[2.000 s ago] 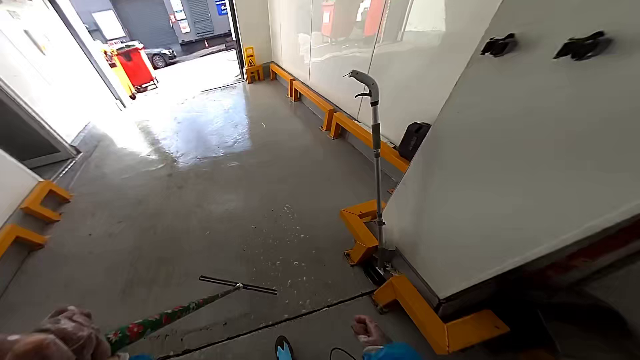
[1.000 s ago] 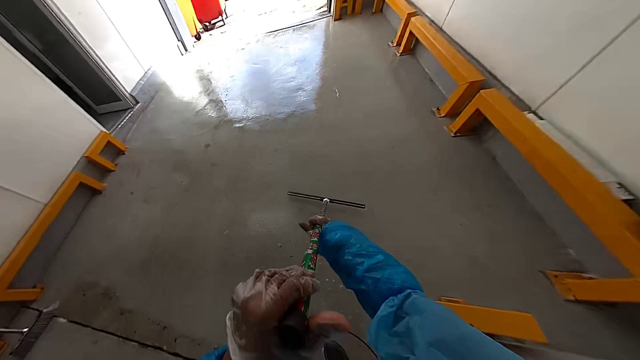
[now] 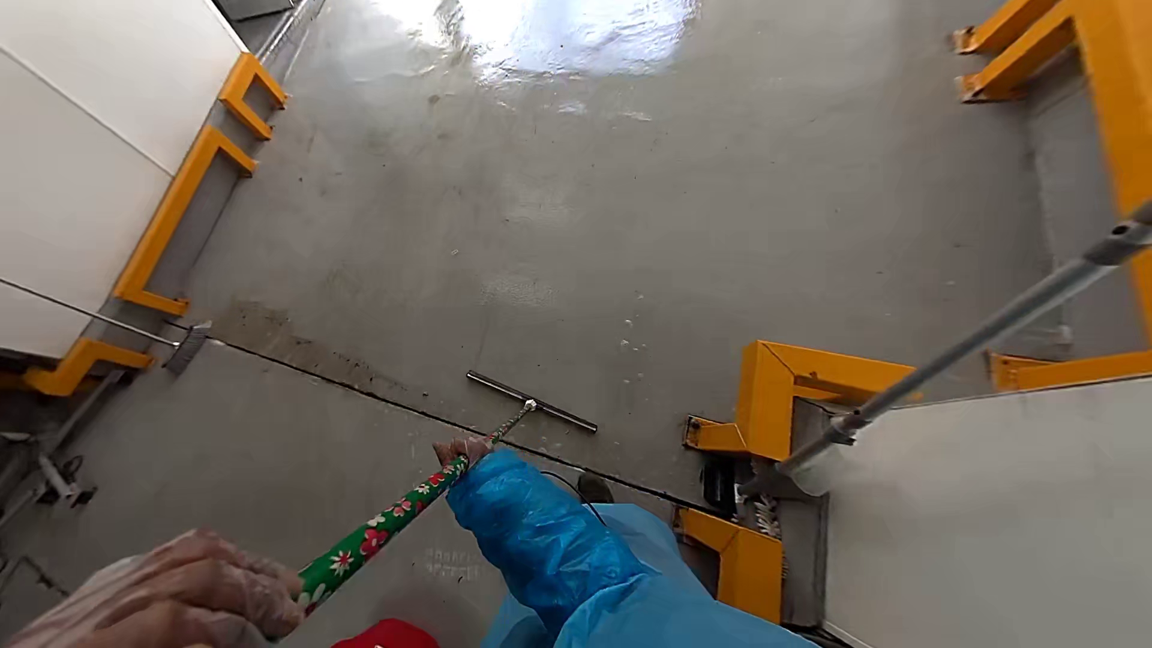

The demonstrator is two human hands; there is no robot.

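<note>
A floor squeegee (image 3: pixel 531 403) with a long handle wrapped in green floral covering lies across the lower middle of the head view, its metal blade on the wet grey floor just beyond a dark floor groove. My left hand (image 3: pixel 171 594), in a clear plastic glove, is closed around the upper end of the handle at the lower left. Farther down the handle, my right hand (image 3: pixel 463 448) grips it near the blade, also gloved, with a blue plastic sleeve over the arm. The right palm is partly hidden by the sleeve.
Yellow metal guard rails (image 3: pixel 765 396) line the walls on both sides. A long-handled brush (image 3: pixel 187 349) rests on the floor at left. A grey pole (image 3: pixel 981 337) leans at the right beside a white wall panel (image 3: pixel 990 513). The floor groove (image 3: pixel 360 389) crosses the floor.
The view has swung down. Two seconds ago my right hand was off the handle; one second ago and now it grips it. The blade now lies close to the floor groove.
</note>
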